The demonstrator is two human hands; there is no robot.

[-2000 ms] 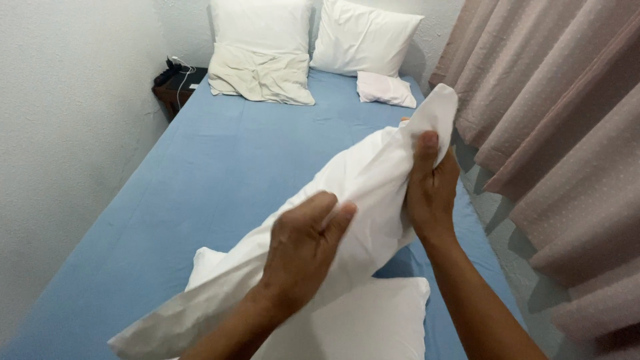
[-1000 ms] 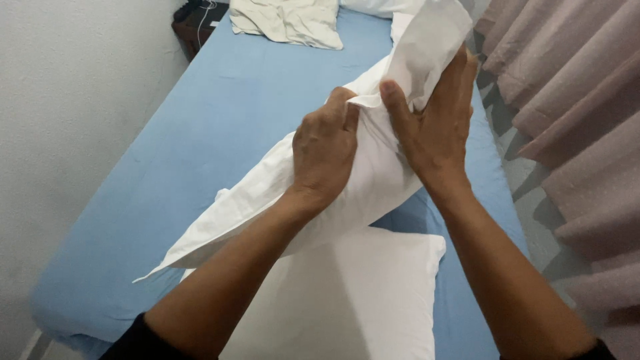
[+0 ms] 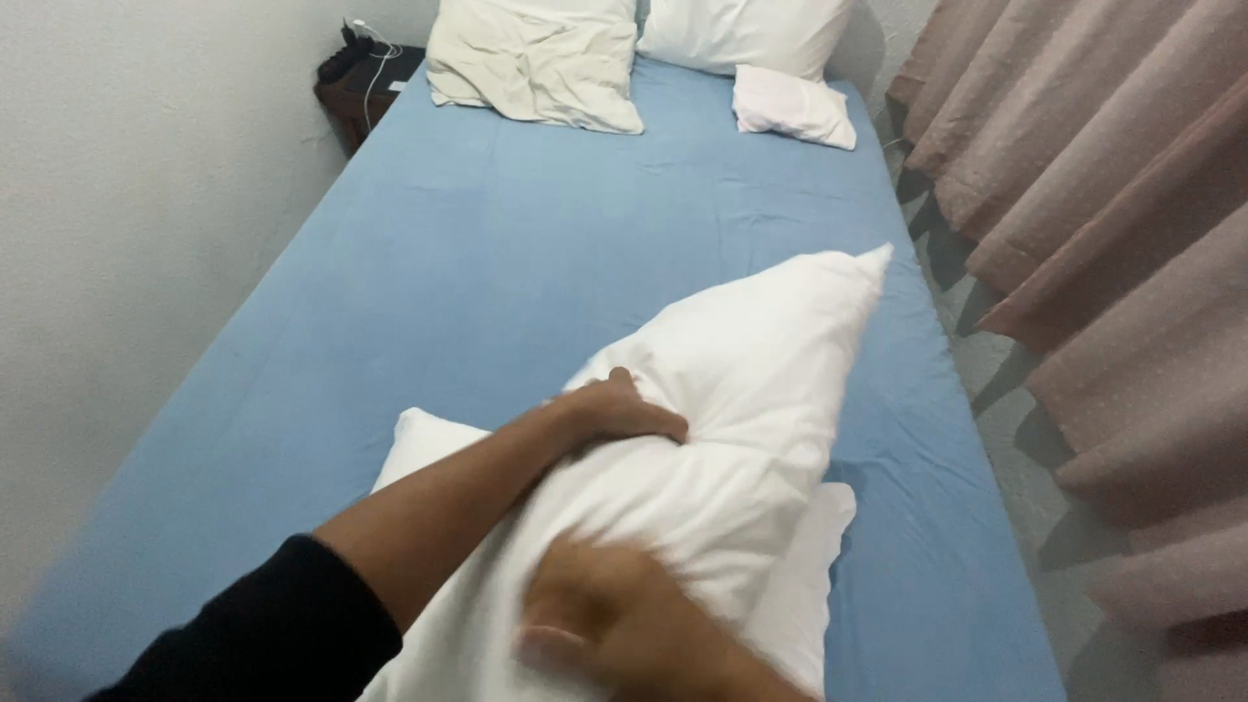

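A white pillow (image 3: 741,361) in a white pillowcase lies slanted across the lower middle of the view, its pointed corner toward the upper right. My left hand (image 3: 624,409) grips the pillow's middle, its thumb and fingers pressing creases into the cloth. Nearer to me, my right hand (image 3: 604,614) is blurred over the lower part of the pillow; whether its fingers hold the cloth cannot be told. Beneath lies a second white pillow (image 3: 804,585), mostly covered, with its edges showing at the left and right.
A blue sheet covers the bed (image 3: 468,253). At its head are a crumpled cream pillowcase (image 3: 536,68), a large white pillow (image 3: 746,34) and a small folded white cloth (image 3: 795,105). A dark bedside table (image 3: 385,83) with cables stands left. Pink curtains (image 3: 1102,214) hang right.
My right hand has come down from the pillowcase's raised upper end to the lower part of the pillow. That upper end, bunched between my hands before, now lies spread out.
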